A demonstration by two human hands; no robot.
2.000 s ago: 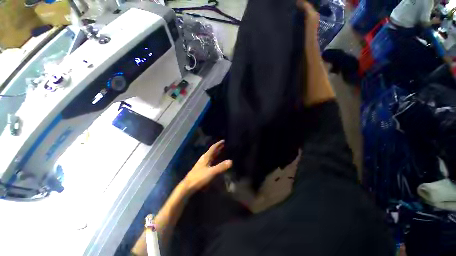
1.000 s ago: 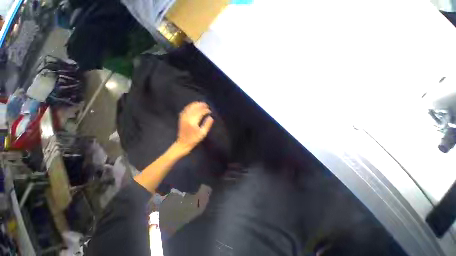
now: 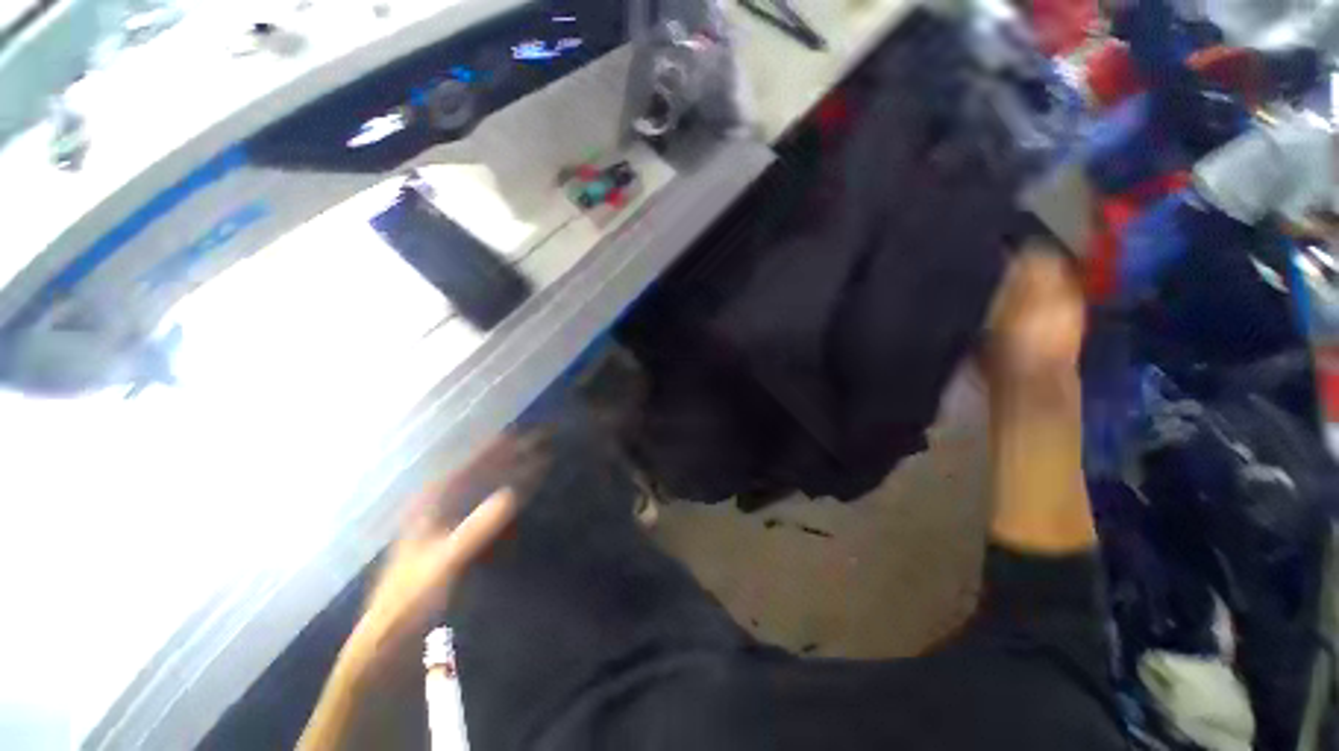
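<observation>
A black garment (image 3: 837,308) hangs beside the table edge, right of the sewing machine. My right hand (image 3: 1040,316) is blurred at the garment's right edge; its fingers are not clear, so I cannot tell whether it grips the cloth. My left hand (image 3: 448,536) is blurred over my dark lap near the table's front edge, fingers apart, with no cloth seen in it. A white band (image 3: 444,687) shows near my left wrist.
The white sewing machine (image 3: 191,242) stands on the table at the left. A mobile phone (image 3: 452,258) lies on its bed, with small coloured pieces (image 3: 599,188) beyond it. A clear plastic bag (image 3: 683,88) is behind. Dark cloth in blue crates (image 3: 1197,367) is at the right.
The view swung left and came back to the machine. The black garment, earlier raised high by my right hand, now hangs lower and spreads wider. My left hand is nearer the table edge.
</observation>
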